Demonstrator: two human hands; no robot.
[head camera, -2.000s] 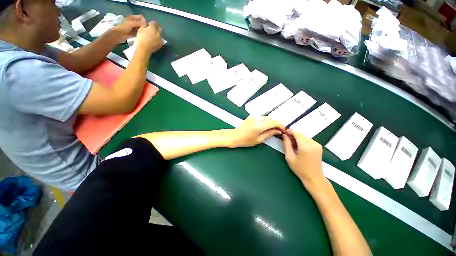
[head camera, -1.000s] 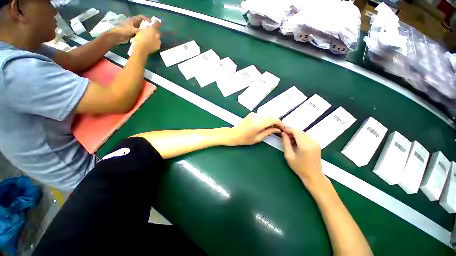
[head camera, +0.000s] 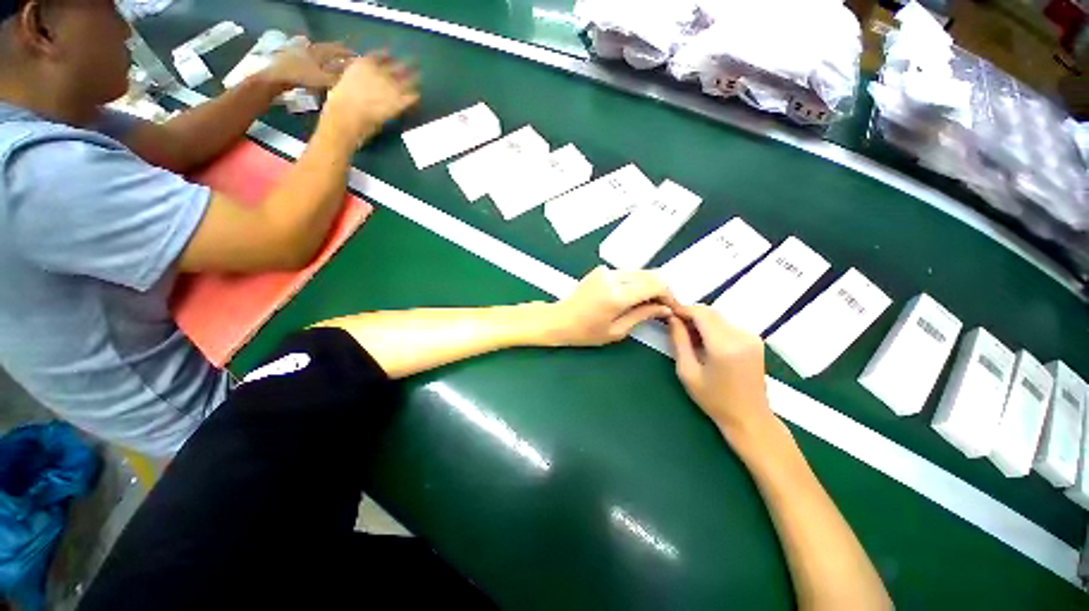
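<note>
Several small white boxes (head camera: 911, 355) with small dark printing lie in a slanting row on the green conveyor belt (head camera: 764, 179), some overlapping. My left hand (head camera: 605, 307) and my right hand (head camera: 720, 357) rest at the pale guide rail (head camera: 884, 454), fingertips touching each other, just on the near side of the boxes. The fingers are bent together. I see no object between them, but the inner fingertips are partly hidden.
A neighbouring worker (head camera: 96, 239) sits at left behind a red-pink mat (head camera: 269, 257). Bagged parts (head camera: 740, 54) are heaped beyond the belt. A glossy green worktable (head camera: 537, 477) lies under my arms. A blue plastic bag (head camera: 45, 501) is on the floor.
The row of white boxes has shifted right along the belt. Another box has appeared at its left end, near the neighbour, whose hands have moved. My hands have stayed almost still.
</note>
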